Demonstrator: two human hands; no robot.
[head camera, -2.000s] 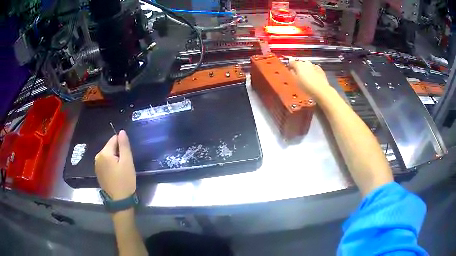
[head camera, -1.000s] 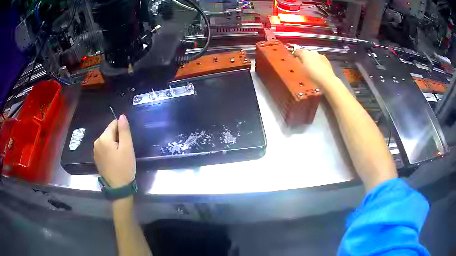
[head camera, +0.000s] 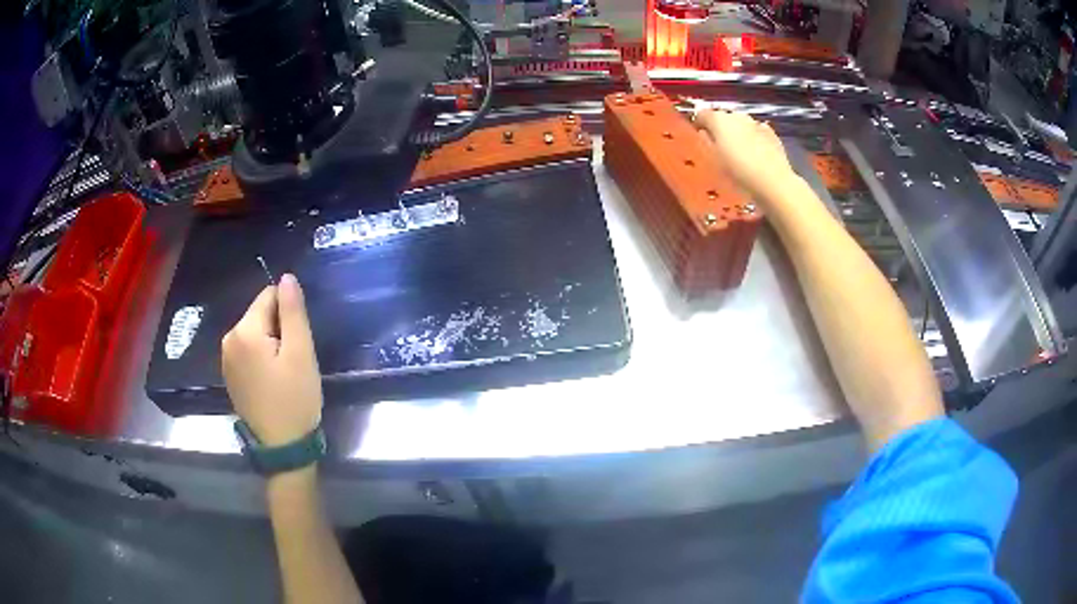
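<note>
My left hand is above the left part of the black work pad, its fingertips pinching a thin pick that points up and away. The stack of carrier strips stands on the metal bench right of the pad. My right hand is at the far right side of the stack, near its back end; its fingertips are partly hidden and I cannot tell if they grip a strip. A clear parts strip lies on the pad's back part. A carrier strip lies behind the pad.
Red parts bins are at the left. The black camera head hangs over the pad's back left. Conveyor rails run behind. A metal cover plate is at the far right. A red indicator light glows beyond the stack.
The view has shifted slightly, so the bench sits higher in the picture than two seconds ago. An orange-brown strip beyond the stack near the red light has shifted right. Both hands keep about the same pose.
</note>
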